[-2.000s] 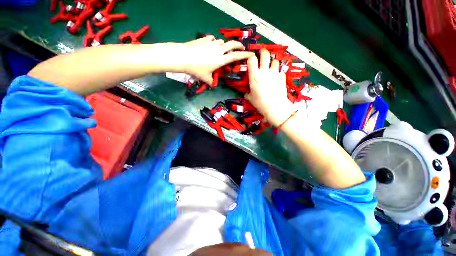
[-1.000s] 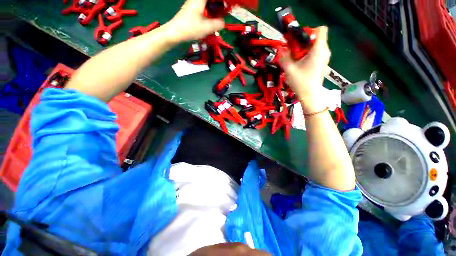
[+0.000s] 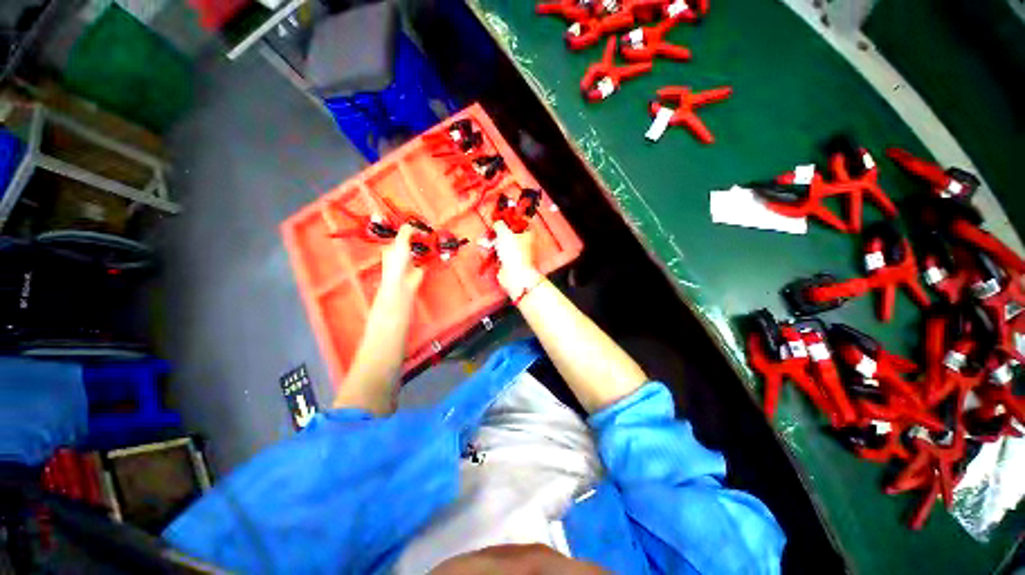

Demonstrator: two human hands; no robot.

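Note:
The red-orange compartment tray [image 3: 337,303] lies low beside the bench edge, with red clamps holding black units [image 3: 466,137] in its upper cells. My left hand [image 3: 402,256] is over the tray's middle, its fingers around red clamps with black units [image 3: 418,240]. My right hand [image 3: 515,261] is over the tray's right part, its fingers on a red clamp with a black unit [image 3: 519,206]. The fingertips are small and partly hidden by the clamps.
The green bench [image 3: 674,213] runs along the right, bearing a pile of clamped units [image 3: 888,365], a white paper [image 3: 755,211], loose red clamps [image 3: 688,110] and clear film [image 3: 991,483]. A grey-topped stool [image 3: 351,47], a blue stool [image 3: 133,404] and a floor label [image 3: 299,395] are at the left.
The view has swung left from the bench to the tray. Both hands, holding clamped units above the bench one second ago, are now over the tray with clamped units.

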